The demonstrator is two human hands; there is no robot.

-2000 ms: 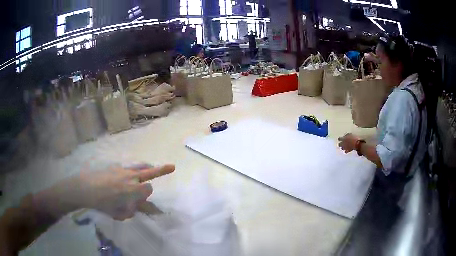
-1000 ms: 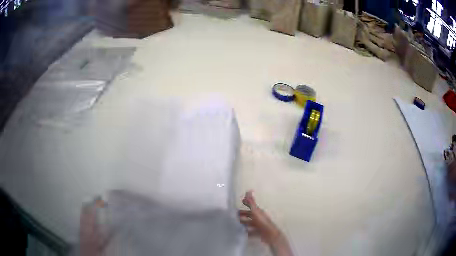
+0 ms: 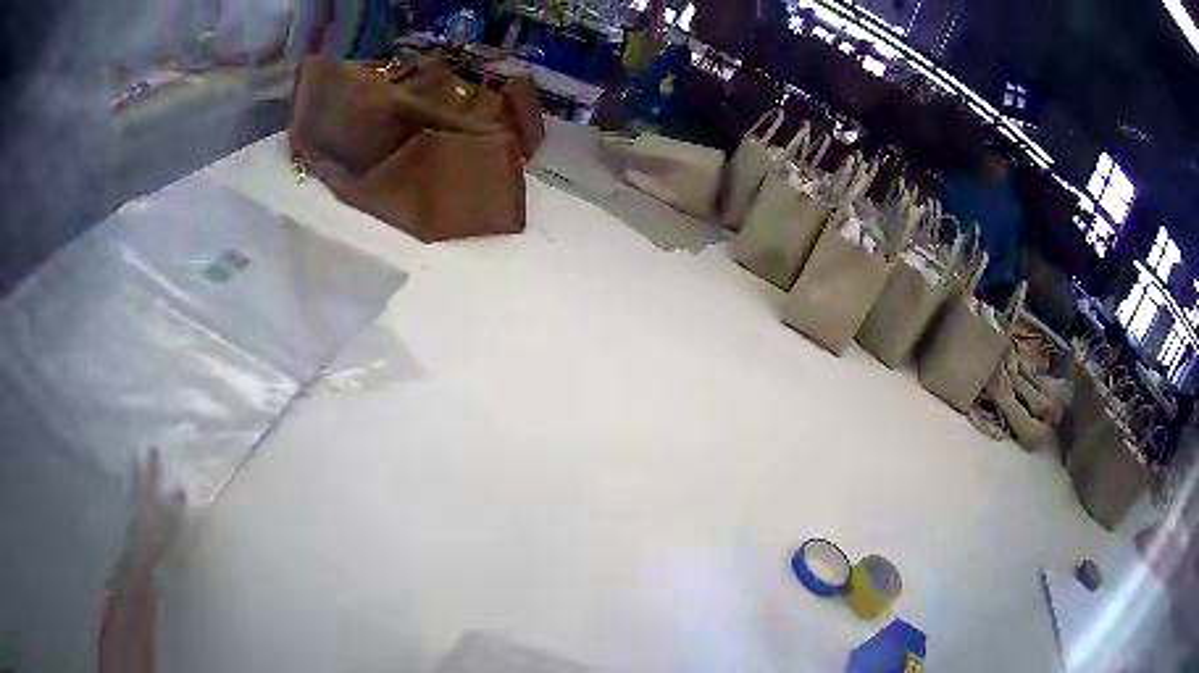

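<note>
A stack of clear, greyish poly bags [image 3: 283,283] lies at the left edge of the table, with a small dark print near its top. My left hand [image 3: 155,519] is at the stack's near corner, blurred, fingers pointing up; whether it grips the film I cannot tell. My right hand is out of the picture. A pale edge [image 3: 493,653], perhaps of the wrapped bundle, shows at the bottom edge, mostly cut off.
A brown bag [image 3: 460,178] slumps at the far left corner. Beige totes [image 3: 838,283] stand along the far side beside floppy totes [image 3: 1019,394]. Tape rolls [image 3: 823,567] and a blue dispenser [image 3: 889,649] lie lower right. White paper [image 3: 1072,618] is at right.
The view has swung left and up. My left hand has moved from beside the white bundle to the poly bag stack. My right hand and most of the bundle have left the picture.
</note>
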